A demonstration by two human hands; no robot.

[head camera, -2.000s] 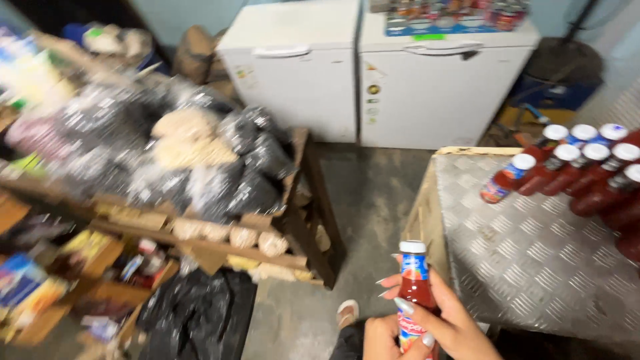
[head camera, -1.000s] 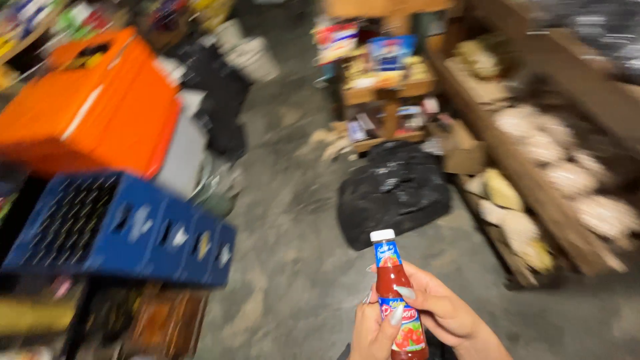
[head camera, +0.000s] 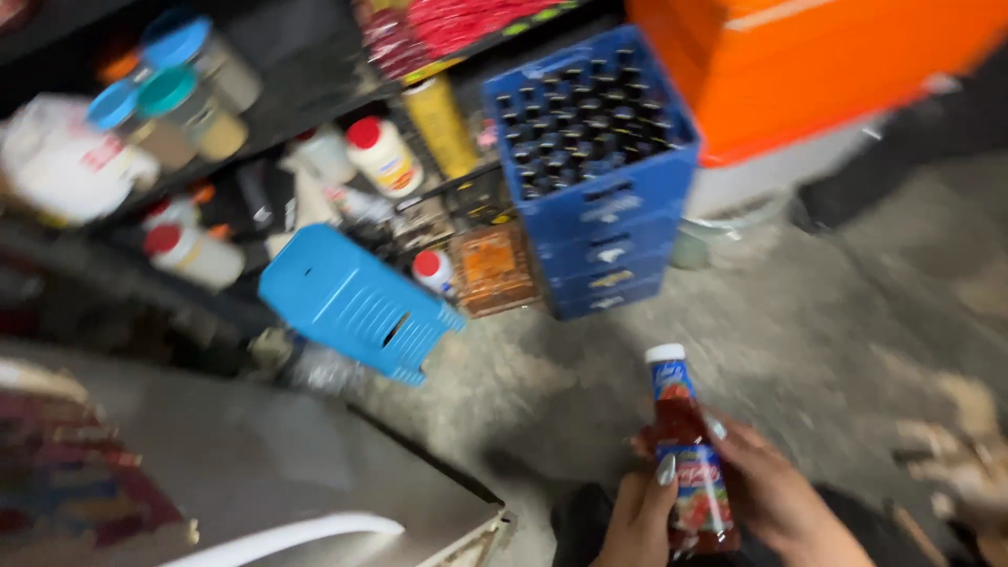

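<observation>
A glass bottle of red sauce (head camera: 683, 421) with a white cap and blue labels stands nearly upright between my hands at the lower right. My left hand (head camera: 642, 508) grips its left side, the thumb lying over the label. On its right side, my right hand (head camera: 768, 484) is closed round the glass, thumb near the bottle's shoulder. The fingers behind the bottle are mostly hidden. Both hands are above the concrete floor, away from the shelves.
Stacked blue crates (head camera: 610, 213) with dark bottles stand ahead, beside an orange cooler box (head camera: 827, 71). A blue plastic stool (head camera: 346, 291) is left of them, before shelves with jars. At lower left is a metal surface (head camera: 260, 457) with a white handle (head camera: 315, 539).
The view has swung far to the left, from the white freezers and the table of bottles to the crates and shelves. Both hands still hold the sauce bottle.
</observation>
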